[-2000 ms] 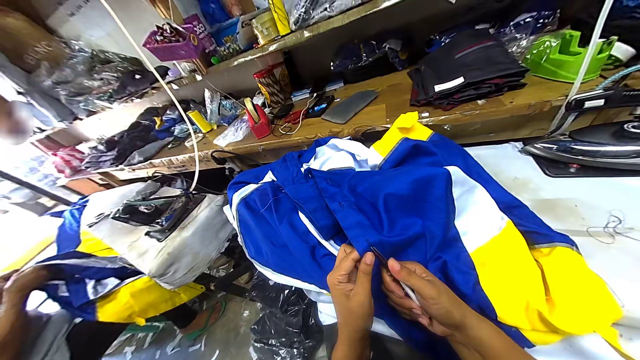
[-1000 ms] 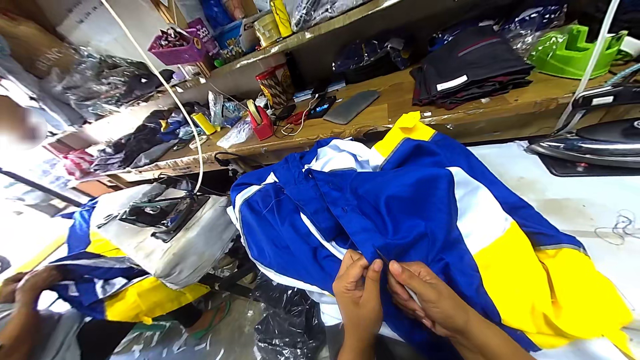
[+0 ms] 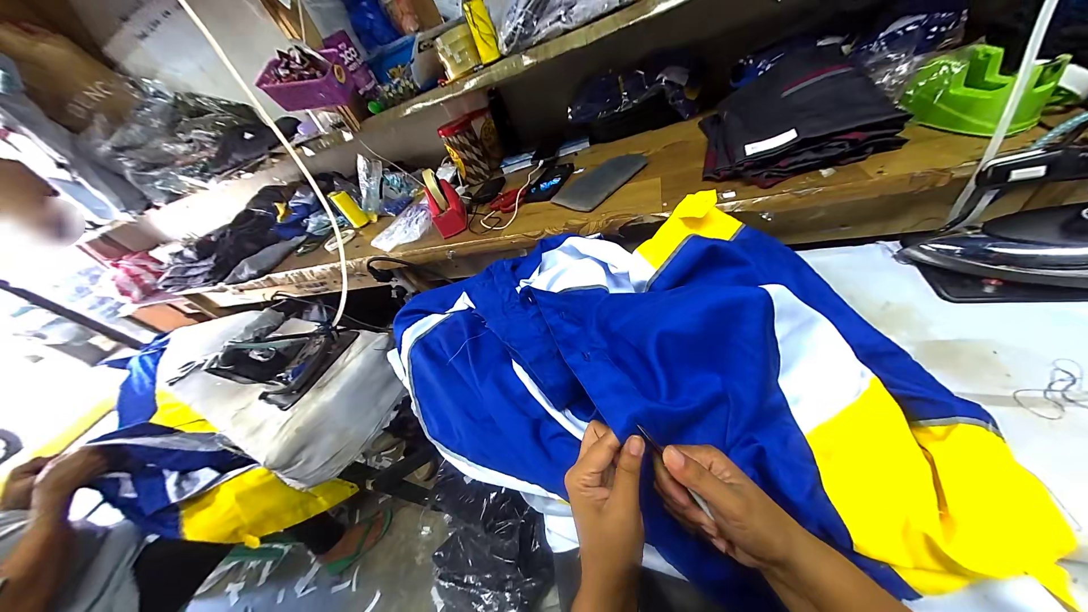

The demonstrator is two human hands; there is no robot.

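A blue, white and yellow garment [image 3: 680, 340] lies spread over a white-covered board in front of me. Its buttonhole placket [image 3: 569, 340] runs down toward my hands. My left hand [image 3: 608, 476] pinches the blue cloth between thumb and fingers near the lower edge. Close at its right, my right hand [image 3: 722, 497] holds a small, slim tool with a dark pointed tip [image 3: 648, 438], directed at the cloth by my left thumb. A pale part of it shows under the fingers; its exact kind cannot be told.
An iron [image 3: 1007, 246] rests on a dark pad at the right. Behind stands a wooden shelf [image 3: 671, 183] with folded dark clothes [image 3: 803, 119] and a red tape dispenser [image 3: 446, 208]. At left, another iron [image 3: 293, 361] sits on a padded board; a co-worker's hands [image 3: 64, 476] hold a similar garment.
Two seconds ago the tool's tip stood out between my hands; one second ago it was hardly visible, and now it shows again. Both hands have stayed at the same part of the cloth.
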